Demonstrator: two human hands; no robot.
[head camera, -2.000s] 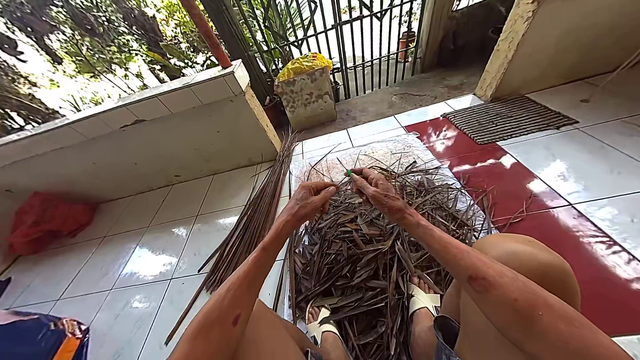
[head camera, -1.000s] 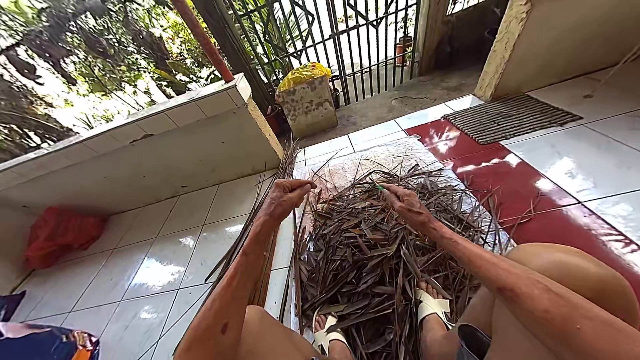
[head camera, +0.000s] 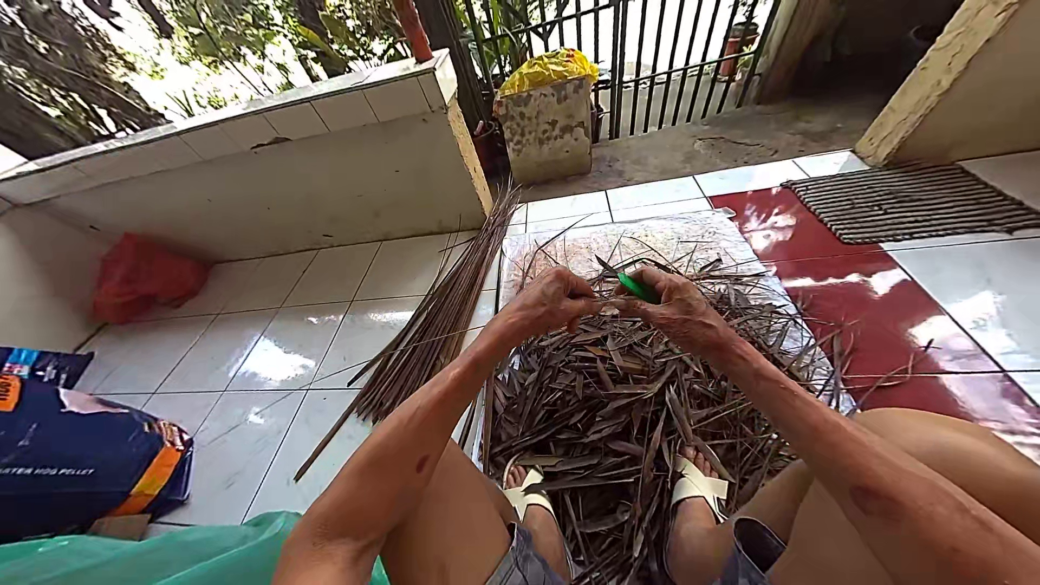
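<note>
My right hand (head camera: 678, 307) is closed on a green-handled knife (head camera: 636, 287), its dark blade pointing up and left. My left hand (head camera: 552, 302) pinches a thin leaf midrib (head camera: 406, 350), which trails down to the left; its fingertips are beside those of my right hand. Beneath both hands, a heap of dry brown leaf strips (head camera: 601, 406) covers much of a pale sheet (head camera: 642, 237) and surrounds my sandalled feet. To the left, a bundle of long brown leaf ribs (head camera: 443, 325) lies on the tiles.
A red plastic bag (head camera: 146, 279) rests by the low wall (head camera: 284, 195). Nearer are a dark blue sack (head camera: 81, 463) and green plastic (head camera: 187, 552). A concrete block (head camera: 546, 130) under yellow plastic (head camera: 551, 71) stands near the metal gate (head camera: 650, 65). A ribbed mat (head camera: 910, 201) lies right.
My hands were apart one second ago and are now together over the leaf heap. Green plastic now shows at the lower left.
</note>
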